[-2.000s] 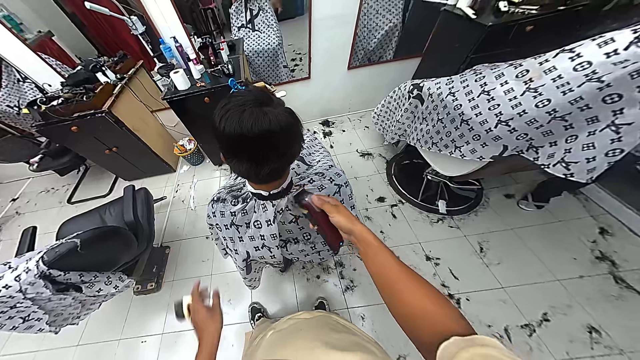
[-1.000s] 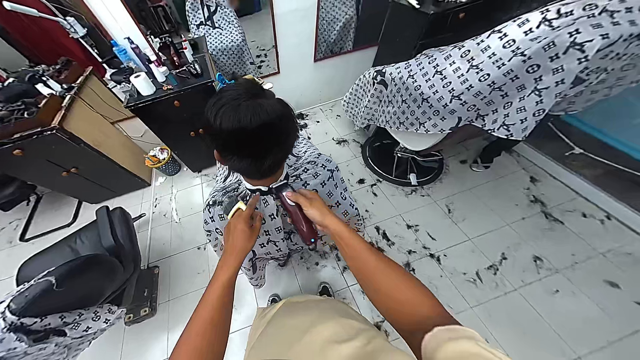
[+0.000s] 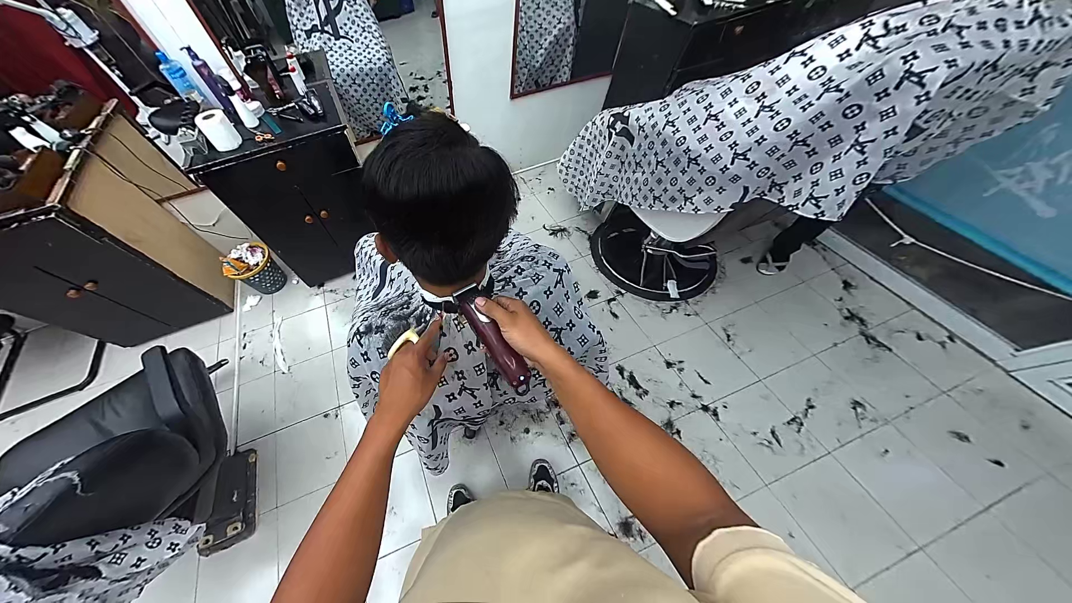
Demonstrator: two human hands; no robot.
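Observation:
In my right hand point(image 3: 521, 331) is a dark red hair clipper point(image 3: 500, 347), its blade end at the nape of a seated person with short black hair point(image 3: 440, 193). My left hand point(image 3: 410, 373) is at the person's upper back, its index finger reaching to the neck band beside the blade. A pale yellow object point(image 3: 403, 342), partly hidden, is held in that hand. The person wears a white barber cape point(image 3: 469, 368) with a black pattern, and cut hair lies on its left shoulder. A white strip and a black band circle the neck.
A black cabinet point(image 3: 268, 180) holds bottles and a paper roll point(image 3: 218, 130). Beside it stands a waste basket point(image 3: 266, 276). A black chair point(image 3: 126, 444) is at lower left. To the right, a caped person occupies another chair with a round base point(image 3: 655, 264). Hair clippings litter the tiled floor.
My left hand has come up from low on the left to the person's upper back. The clipper has moved from beside the shoulder to the nape.

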